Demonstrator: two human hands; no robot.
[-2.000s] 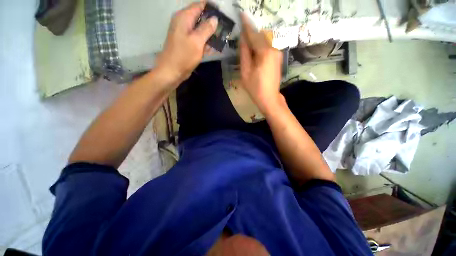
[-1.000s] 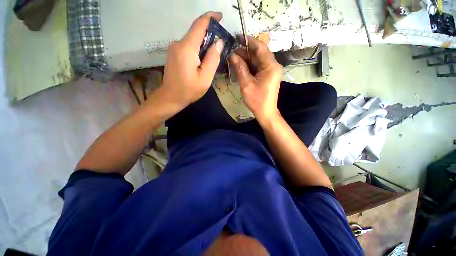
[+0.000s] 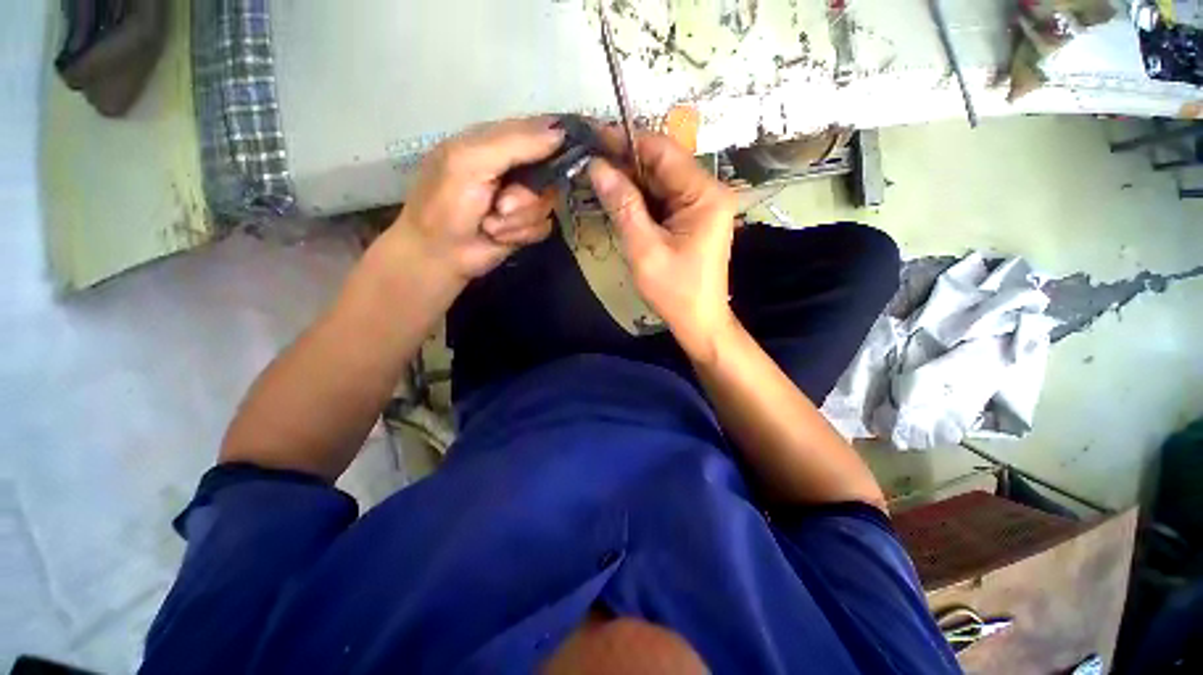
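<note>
A small dark metal part (image 3: pixel 567 152) is held above my lap near the table's front edge. My left hand (image 3: pixel 475 198) grips its left side, with fingers curled around it. My right hand (image 3: pixel 670 218) holds a thin rod-like file (image 3: pixel 616 69), which points up and away over the table. The right thumb and fingertips touch or nearly touch the part's right side. The fingers hide much of the part, so its slots cannot be made out.
The pale, chipped table (image 3: pixel 356 92) runs across the top. A plaid cloth (image 3: pixel 248 106) and a brown pouch (image 3: pixel 116 53) lie at its left. A thin rod (image 3: pixel 953 63) lies at right. White crumpled sheeting (image 3: pixel 976 356) and a box with scissors (image 3: pixel 970 626) are at lower right.
The dark part has tilted to show a narrower side, and my left fingers have curled in more. The file, earlier swung in a blur, now sits between my right fingers, leaning slightly left.
</note>
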